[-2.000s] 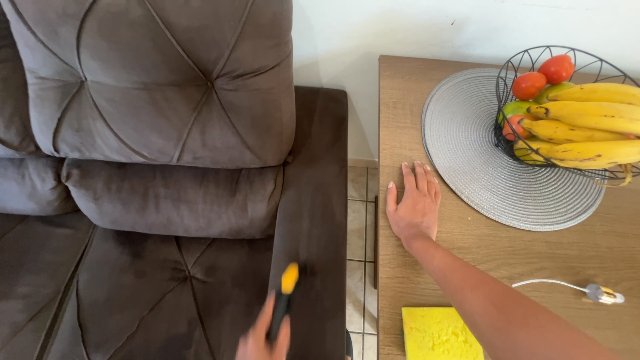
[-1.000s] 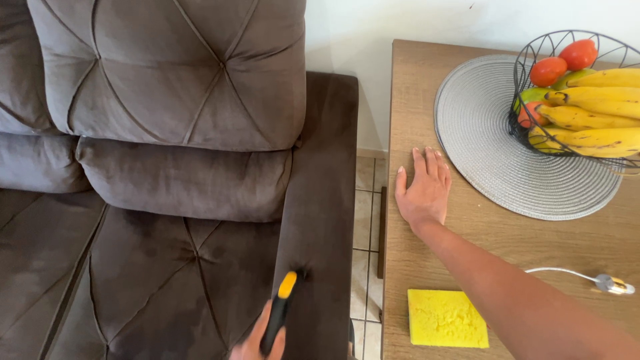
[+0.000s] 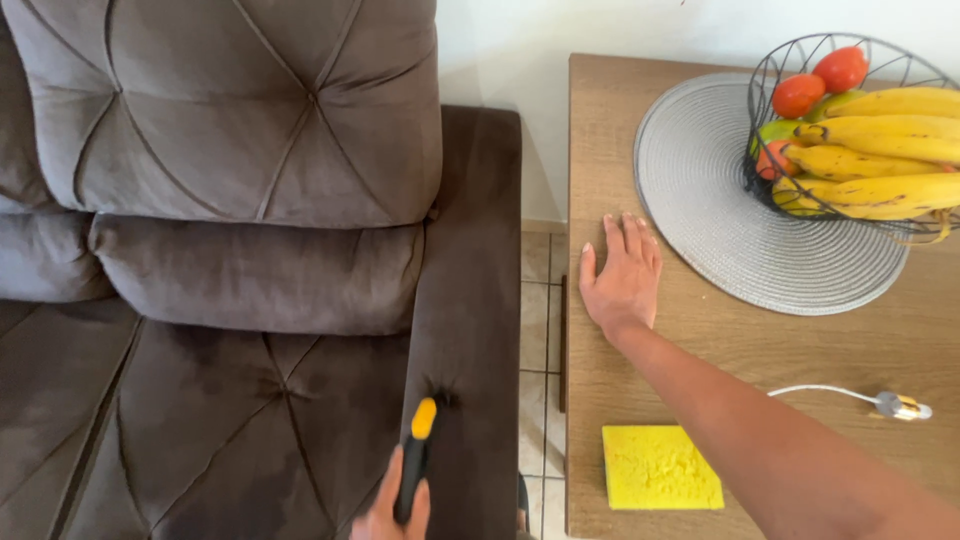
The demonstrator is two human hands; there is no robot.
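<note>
At the bottom centre my left hand (image 3: 394,499) grips a black and yellow handled tool (image 3: 417,457). Dark bristles seem to show past its yellow tip, by the armrest (image 3: 476,262) of a brown upholstered sofa (image 3: 240,277); the working end is partly hidden. My right hand (image 3: 622,281) rests palm down, fingers spread, on a wooden table (image 3: 750,345), just left of a round grey woven placemat (image 3: 780,262). A yellow sponge or cloth block (image 3: 660,469) lies near the table's left edge, partly behind my right forearm.
A black wire basket (image 3: 757,82) of bananas (image 3: 885,161) and red and green produce stands on the placemat. A white cable with a plug-like end (image 3: 900,406) lies right of my forearm. A narrow gap with floor tiles (image 3: 535,322) separates sofa and table.
The tool in my left hand stays by the armrest, with only small shifts. My right hand keeps its place on the table.
</note>
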